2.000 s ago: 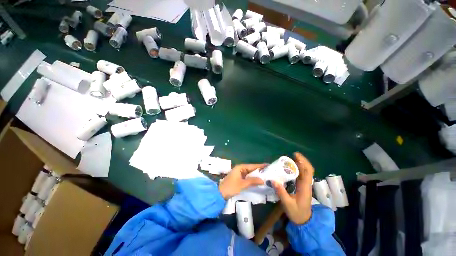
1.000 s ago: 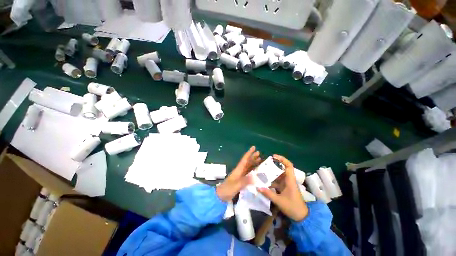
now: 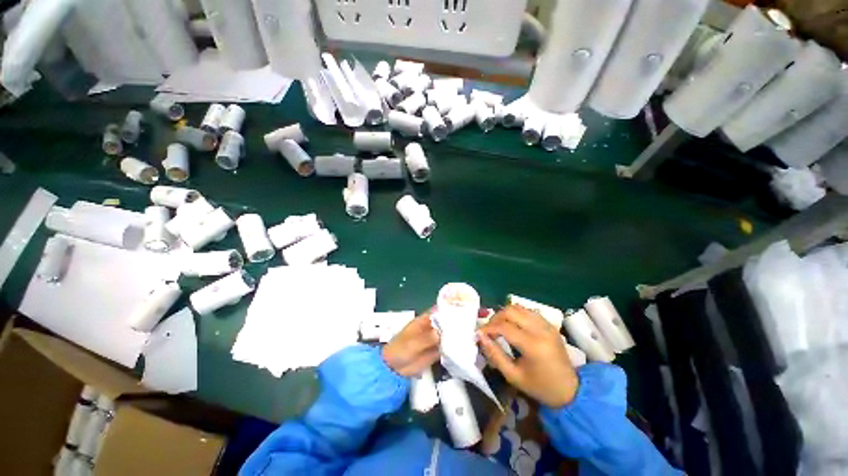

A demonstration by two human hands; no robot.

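A white lamp housing (image 3: 457,299) stands tilted up between my hands, its round end facing up with a yellowish pattern inside. A limp white foam piece (image 3: 462,346) hangs along its lower side. My left hand (image 3: 414,346) holds the housing and foam from the left. My right hand (image 3: 532,353) is at the right of the foam, thumb and fingers bent towards it; whether the fingertips grip it is hard to tell. A stack of white sheets (image 3: 299,316) lies left of my hands. Another white tube (image 3: 459,415) lies at my lap beside loose round discs (image 3: 525,457).
Many white tubes (image 3: 221,291) lie on the green belt (image 3: 521,209), left and far side. A carton (image 3: 158,444) with tubes stands lower left. Large white cylinders (image 3: 581,56) and a socket panel (image 3: 423,23) are on the far shelf. Black stacked trays (image 3: 721,372) stand at right.
The housing has turned from lying tilted to the right to pointing its round end up. My right hand has moved from the housing's end to the foam's right side. The view has shifted.
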